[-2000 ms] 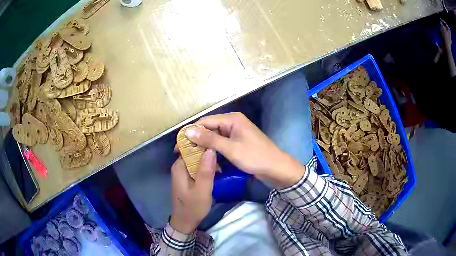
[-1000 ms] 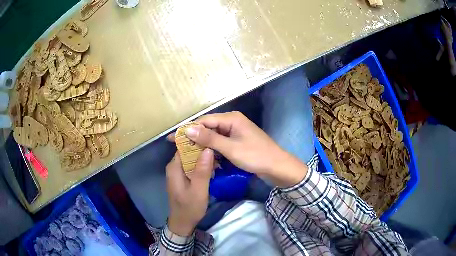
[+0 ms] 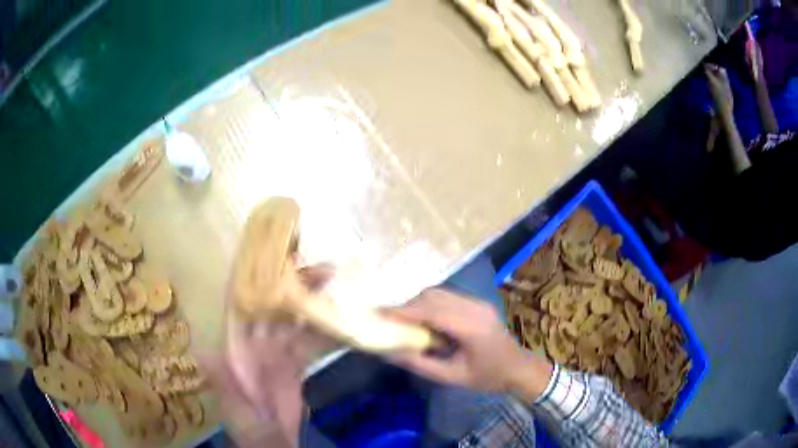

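Observation:
A tan sole piece is in my left hand, which is blurred. A pale figure leg lies between my hands, blurred. My right hand grips its near-right end. Its other end meets the sole piece; whether they are joined I cannot tell. A white glue bottle with a thin greenish nozzle is on the bench beyond my left hand.
Sole pieces are heaped at the bench's left. Several figure legs lie at the far side. A blue bin of soles is right of my lap. A person's arm shows at right. A green surface borders the bench.
The view has shifted, showing more of the far bench. My hands have moved up over the bench edge. My right hand has left the sole piece and now holds a leg.

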